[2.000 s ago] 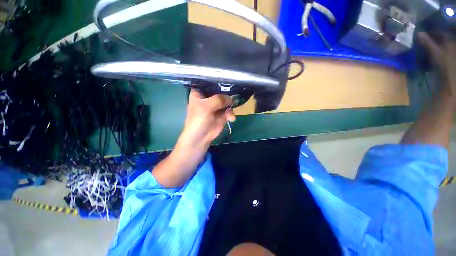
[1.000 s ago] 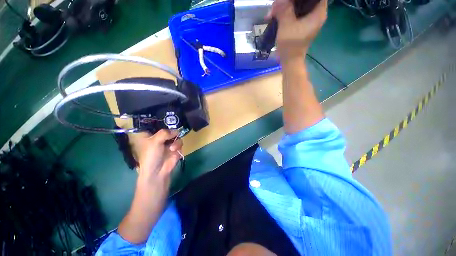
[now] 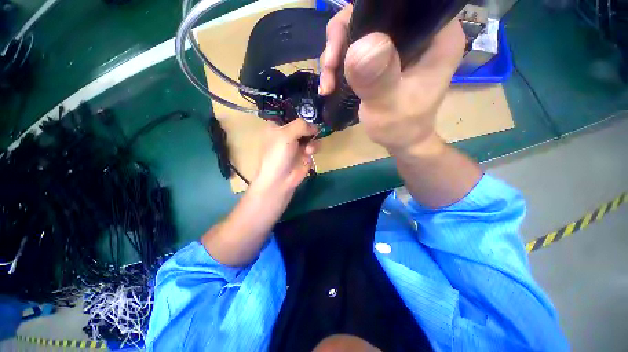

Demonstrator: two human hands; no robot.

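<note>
A headset with silver hoops [image 3: 195,63] and a broad black inner strap [image 3: 279,42] lies on the tan mat [image 3: 475,113]. Its open ear cup [image 3: 308,110] shows a pale round part and thin wires. My left hand [image 3: 286,148] pinches a small greenish piece, which looks like the circuit board [image 3: 323,130], at the cup's lower edge. My right hand [image 3: 406,86] is gripped around a thick black electric screwdriver [image 3: 406,24], close to the camera and above the cup's right side. The driver's tip and any screw on it cannot be made out.
A large black cable pile [image 3: 76,185] covers the bench's left side. White strands [image 3: 118,311] heap below the bench edge at lower left. The screw feeder [image 3: 480,41] stands in a blue tray [image 3: 508,63] at upper right. A black cable piece [image 3: 219,148] lies at the mat's left edge.
My right hand has brought the screwdriver from over the blue tray to above the ear cup. My left hand stays at the cup, still pinching the small piece. The camera view has shifted.
</note>
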